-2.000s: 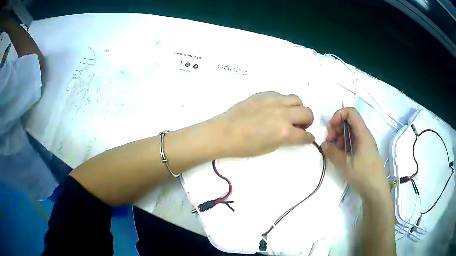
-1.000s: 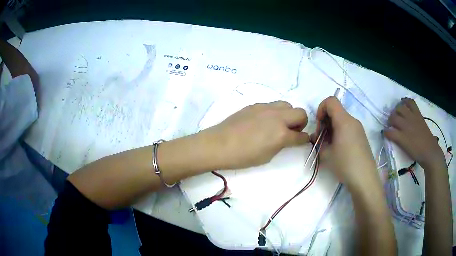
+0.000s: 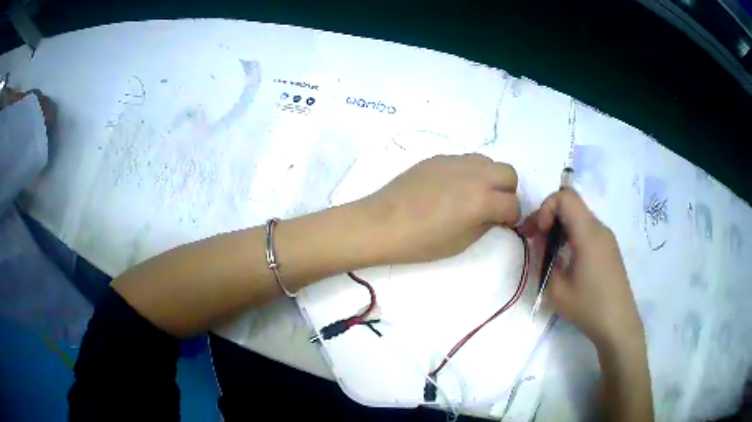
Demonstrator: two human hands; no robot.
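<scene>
A white panel [image 3: 396,346] with rounded corners lies in front of me. A red and black wire [image 3: 488,323] curves from a small black connector [image 3: 430,387] at the panel's lower edge up to my fingertips. A black jack [image 3: 334,330] with a metal tip sits at the panel's left edge, with short black wire tails [image 3: 373,327] beside it. My left hand [image 3: 462,202] reaches across the panel, its fingertips pinched at the wire's upper end; the exact grip is hidden. My right hand [image 3: 581,264] holds dark tweezers [image 3: 551,254], points down, its fingertips also close to the wire.
The white bench cover [image 3: 190,148] has printed lettering and ink marks. Thin pale cable [image 3: 455,394] loops at the panel's lower edge. A dark green conveyor belt [image 3: 371,33] runs behind the bench. Another person's white sleeve [image 3: 21,144] shows at the far left.
The neighbouring wired panel on the right and another person's hand that was on it are gone from view. The tweezers in my right hand have changed angle. Both my hands stay near the wire.
</scene>
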